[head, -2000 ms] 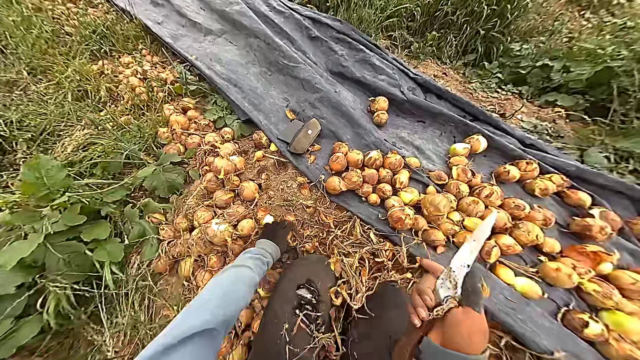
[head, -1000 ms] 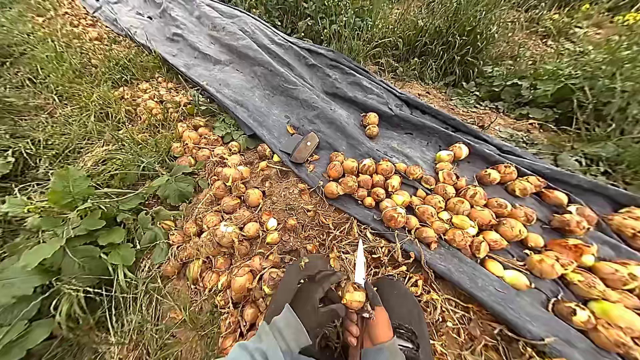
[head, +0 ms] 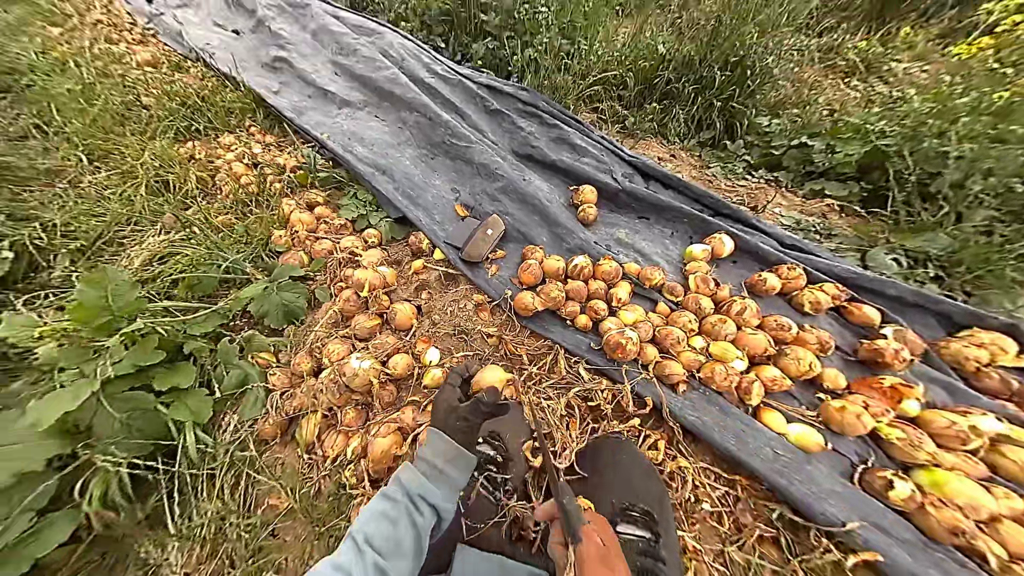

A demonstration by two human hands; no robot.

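My left hand [head: 466, 408], in a dark glove, is at the lower middle with its fingers against a yellow onion [head: 491, 378]. Just below and to the right, my bare right hand [head: 588, 538] grips a knife [head: 552, 472] by its handle, the narrow blade pointing up and away from me over my knees. Left of my gloved hand lies a heap of untrimmed onions [head: 360, 372] with dry roots and tops. Many more onions [head: 720, 328] rest on the dark ground cloth [head: 448, 136] to the right.
A brown-and-dark object [head: 483, 238], possibly a sharpening stone, lies at the cloth's near edge. Dry onion skins and tops [head: 560, 392] litter the soil before my knees. Leafy weeds [head: 136, 376] grow at the left, and tall grass [head: 656, 72] borders the cloth's far side.
A second ago both hands were together at an onion over my lap. Now my left hand is further out to the left, while the knife hand has stayed low near my knees.
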